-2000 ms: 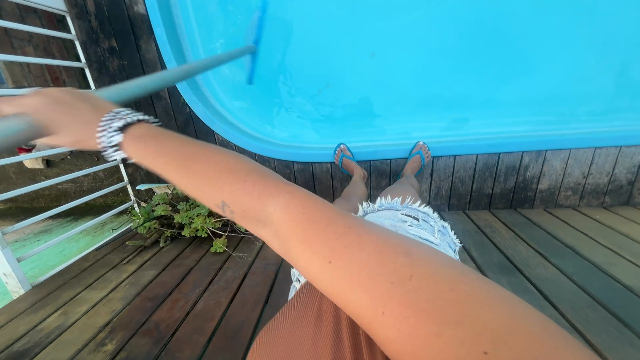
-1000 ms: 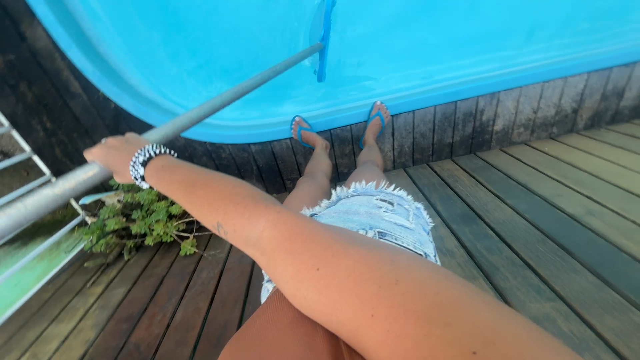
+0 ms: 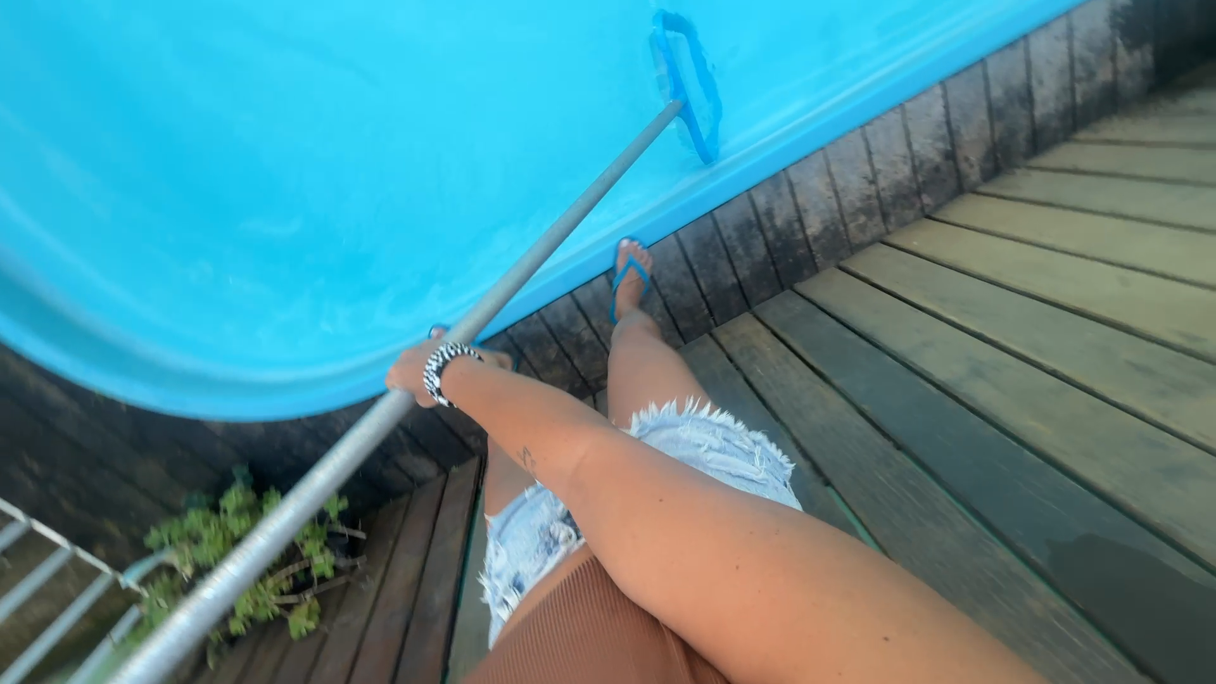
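Note:
My right hand (image 3: 413,370) grips a grey metal pole (image 3: 570,219), which slants from the lower left corner up to a blue pool skimmer head (image 3: 708,142). The skimmer head is at the top centre, in the blue pool (image 3: 285,142) near its rim; its exact depth is unclear. My right arm crosses in front of my body, with a black-and-white bracelet at the wrist. My left hand is out of view. Beyond my right hand, my left foot is partly hidden, while a blue flip-flop (image 3: 632,275) shows on my right foot at the pool edge.
The dark wooden surround (image 3: 817,218) borders the pool. Lower wooden deck boards (image 3: 997,380) extend to the right, with a dark wet-looking patch at the lower right. A leafy plant (image 3: 237,532) and a white metal railing (image 3: 57,541) stand at lower left, near the pole.
My right hand has moved from beside the plant towards my left foot, still holding the pole. The skimmer head has shifted right relative to my feet, which are farther apart. The view has turned.

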